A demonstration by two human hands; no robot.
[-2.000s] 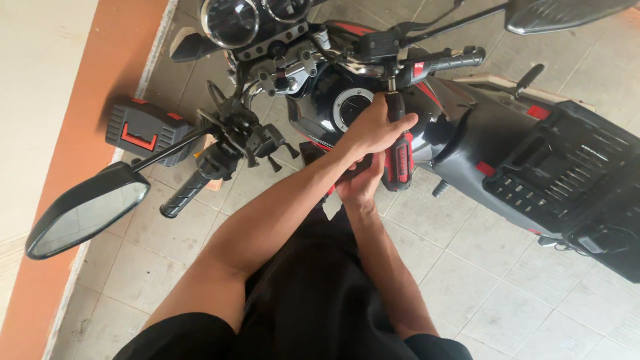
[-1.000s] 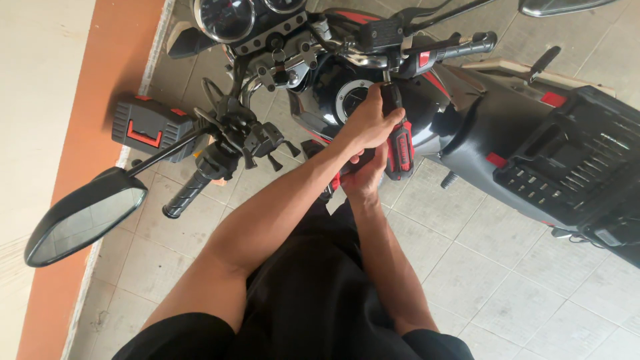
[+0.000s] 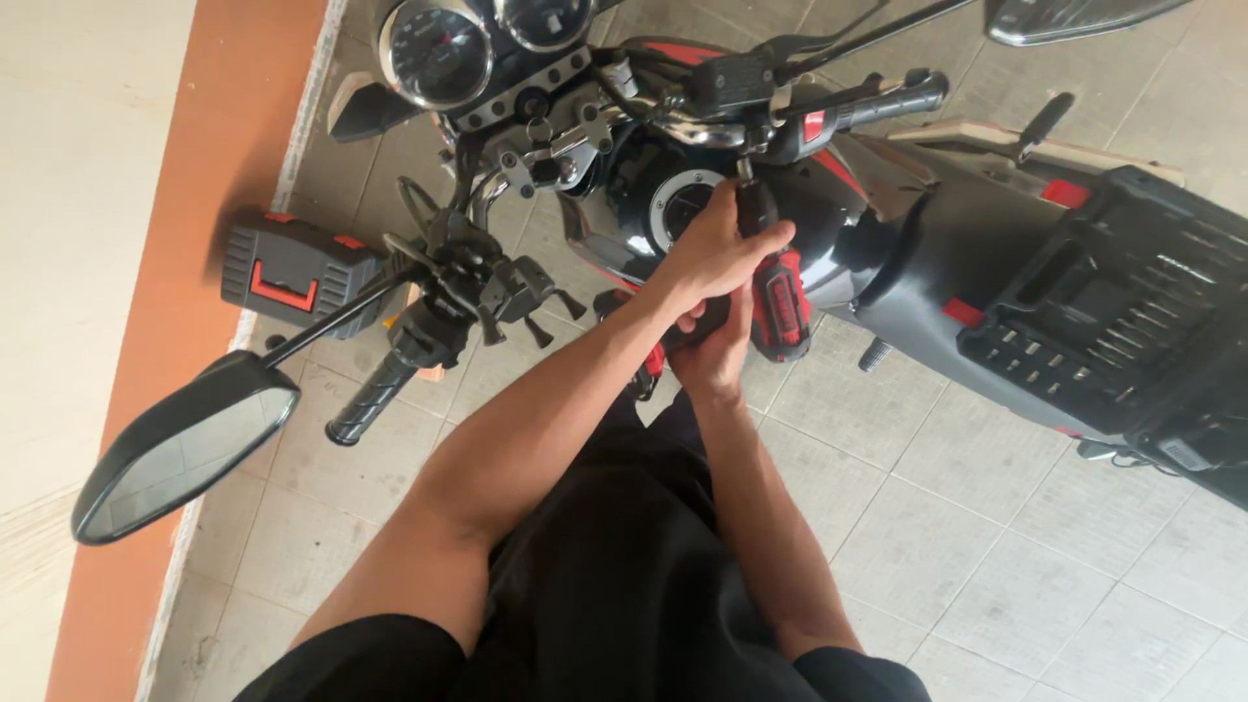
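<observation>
A red and black cordless drill lies over the motorcycle's fuel tank, its chuck end toward the right handlebar. My left hand is closed around the black chuck section. Lower down, my right hand grips the drill's dark lower part, mostly hidden by the fingers and the left forearm. The bit end meets or nearly meets the underside of the right handlebar's control clamp; contact is too small to tell. Beside the left hand is the round fuel cap.
An open black tool case with bits and sockets rests on the seat. A grey and black case with a red handle stands on the tiled floor by the orange ledge. The left grip and mirrors stick out nearby.
</observation>
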